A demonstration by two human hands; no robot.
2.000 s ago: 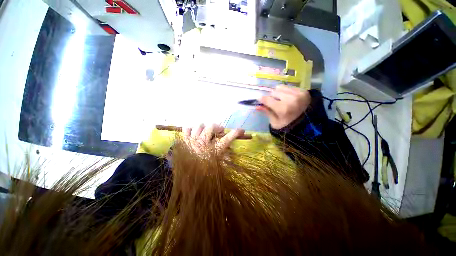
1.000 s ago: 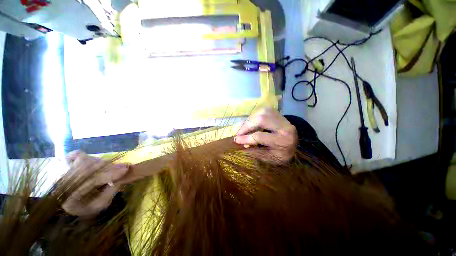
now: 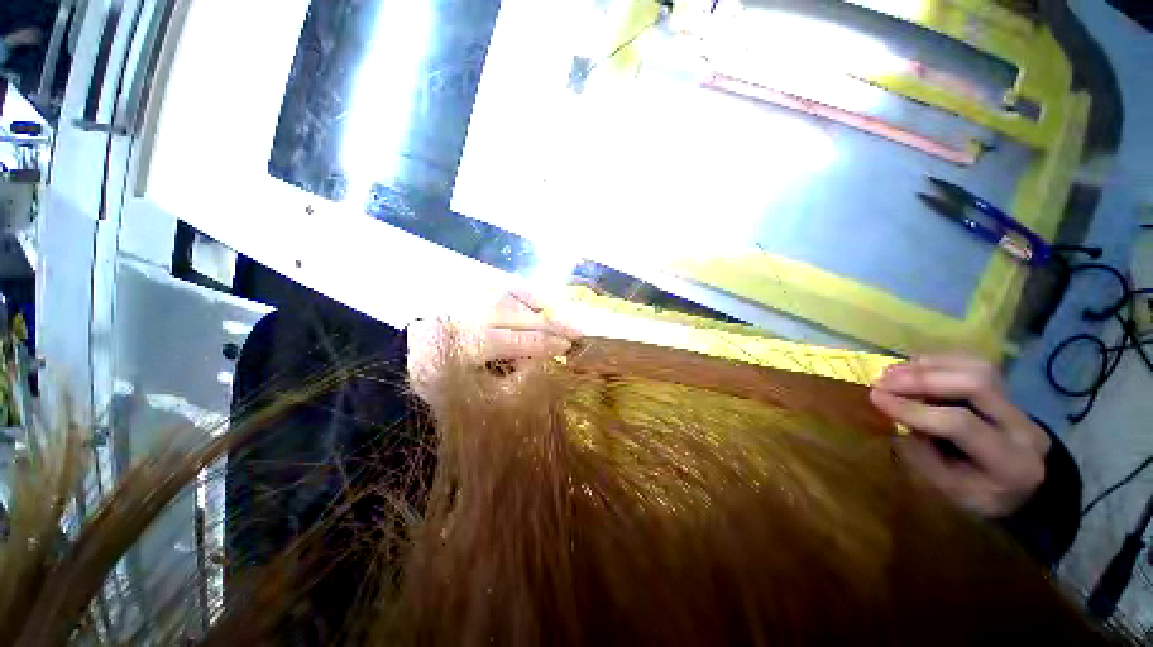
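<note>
A yellow bag panel [image 3: 658, 423] with a brown trim [image 3: 759, 375] along its upper edge lies at the near side of the machine bed. My left hand [image 3: 487, 344] pinches the trim's left end. My right hand [image 3: 967, 430] pinches its right end, so the edge is stretched between them. Hair hides much of the panel and part of my left hand. Thread snips [image 3: 986, 221] with dark blue handles lie on the yellow-edged clamp template [image 3: 835, 297], beyond my right hand.
The white machine bed [image 3: 341, 259] has a dark reflective plate [image 3: 323, 108] at left. A black cable [image 3: 1075, 379] coils at right. A screwdriver handle [image 3: 1119, 575] shows at lower right. A grey metal frame [image 3: 171, 379] stands at left.
The snips went from my right hand onto the template, and both hands took hold of the trimmed edge. Since the last frame the view has turned and shifted left; both hands still hold the edge.
</note>
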